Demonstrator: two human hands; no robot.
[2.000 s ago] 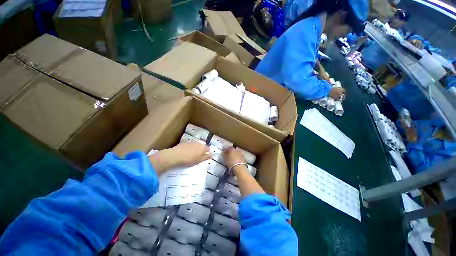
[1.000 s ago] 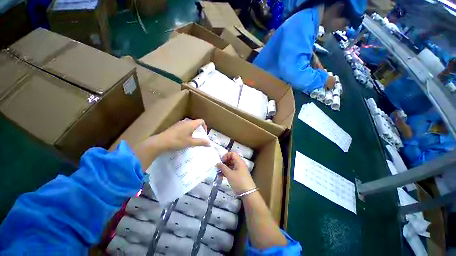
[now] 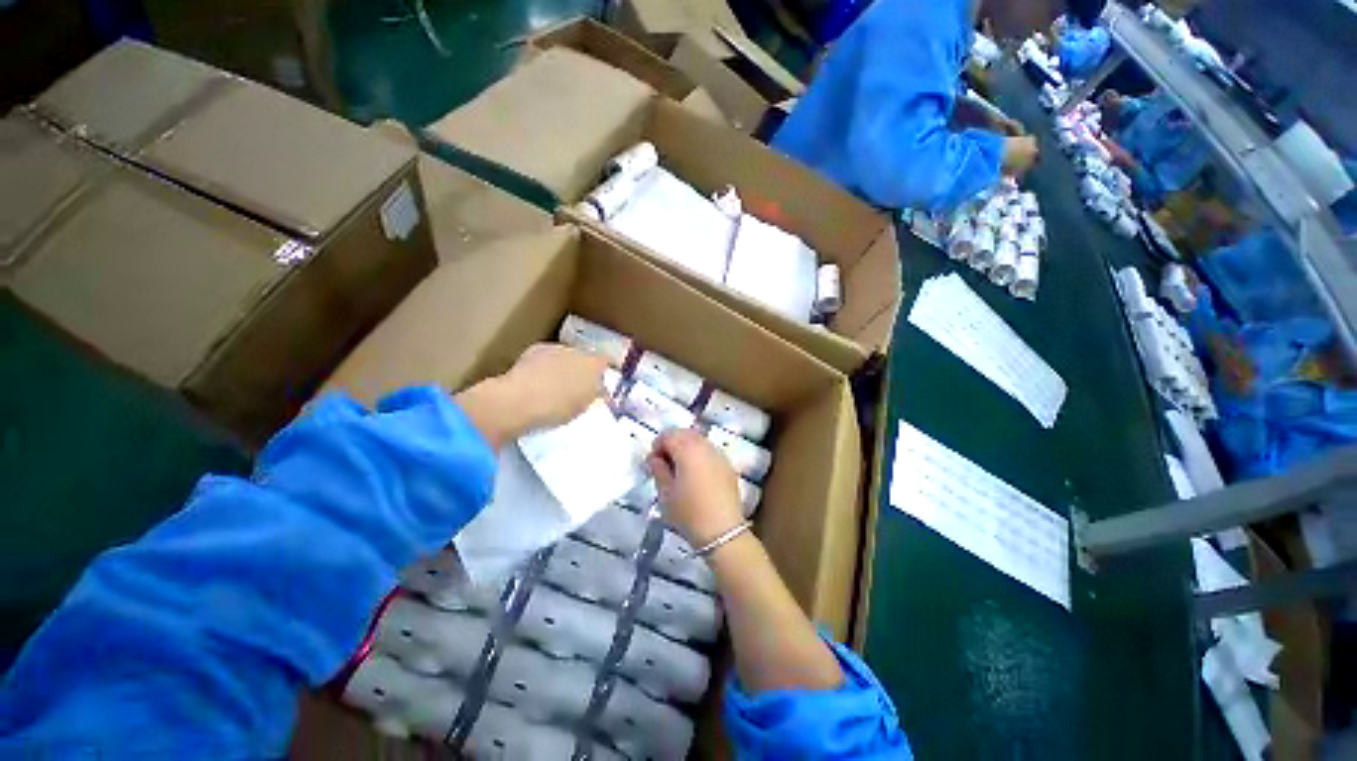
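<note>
An open carton [image 3: 447, 320] stands in front of me, filled with rows of white cylindrical units [image 3: 573, 647], many with a small dark dot. My left hand [image 3: 554, 390] is over the far left part of the units and holds a white label sheet [image 3: 521, 506], whose near part is bent and shows little print. My right hand [image 3: 694, 483] is just right of the sheet, over the units, with thumb and fingertips pinched together. Whether a tiny label is between them is too small to tell.
A neighbouring open carton [image 3: 878, 283] holds units and white sheets. A closed taped carton [image 3: 223, 223] is at left. Printed label sheets [image 3: 982, 513] lie on the green bench [image 3: 990, 669] at right, with a grey metal bar [image 3: 1220, 520]. A coworker in blue [image 3: 893, 112] handles units beyond.
My left hand, raised with the sheet a second ago, is lower over the units, and the sheet is now bent over. My right hand has moved slightly up. The view has shifted a little.
</note>
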